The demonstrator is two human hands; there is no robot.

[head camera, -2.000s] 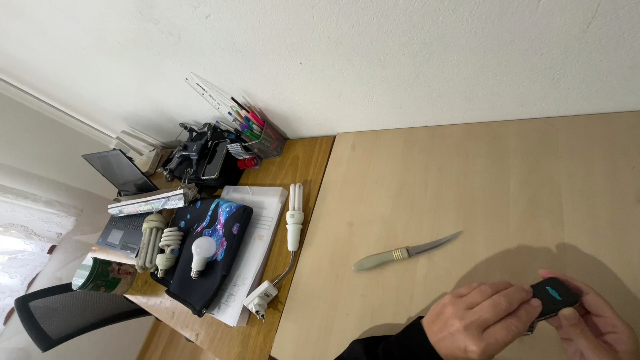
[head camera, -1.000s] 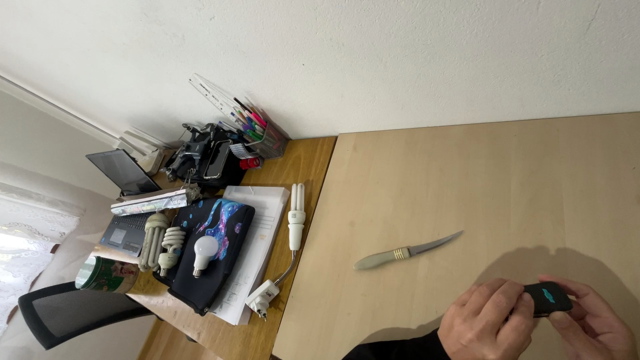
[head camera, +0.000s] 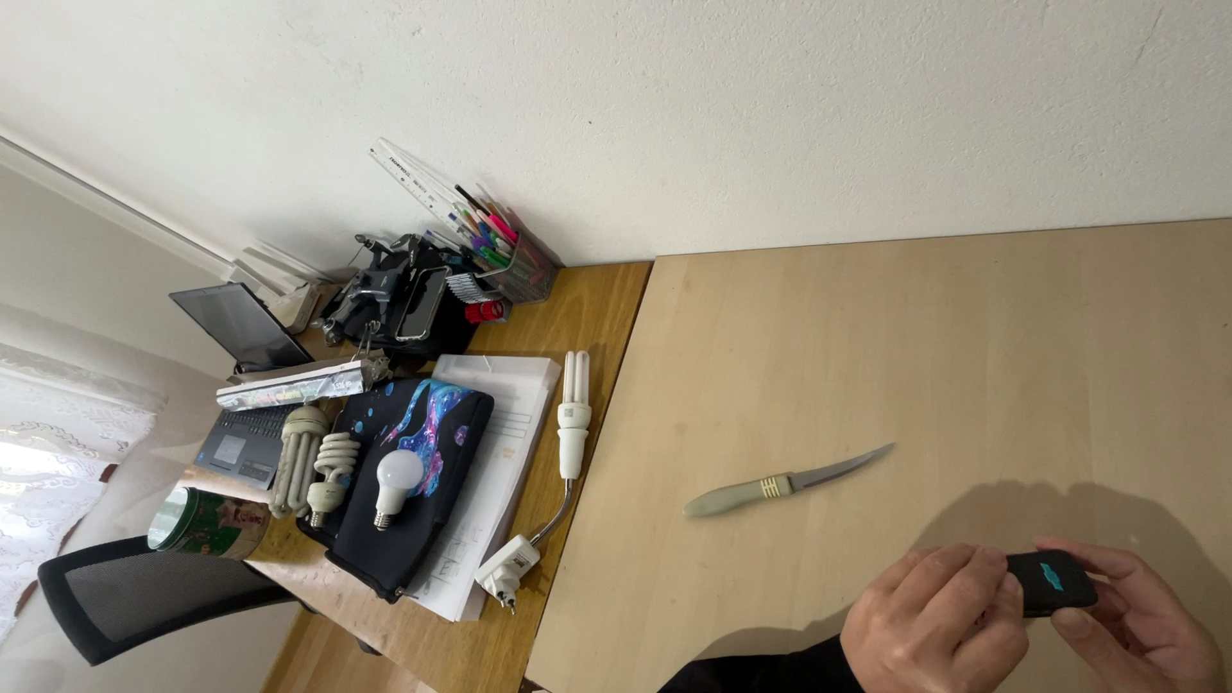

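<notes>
At the lower right, a small black case-like object (head camera: pixel 1052 583) with a turquoise mark is held between both hands. My left hand (head camera: pixel 938 621), in a black sleeve, has its fingers closed over the object's left end. Thumb and fingers of my right hand (head camera: pixel 1136 616) pinch its right end. What lies beneath the fingers is hidden. On the pale wooden board, left of the hands, rests a knife (head camera: pixel 789 481) with a greenish-beige handle and a curved blade pointing up and right; neither hand touches it.
The wooden desk at left holds a white tube lamp (head camera: pixel 574 414) on a flexible plug holder, a stack of papers (head camera: pixel 510 404), a dark patterned sleeve (head camera: pixel 452 452) with bulbs, a laptop (head camera: pixel 241 327), a pen holder (head camera: pixel 529 269) and a tin (head camera: pixel 212 523). A mesh chair (head camera: pixel 164 587) stands beside it.
The black object has turned from a slant to nearly level in my hands, and both hands have shifted slightly to the right. The knife lies where it was.
</notes>
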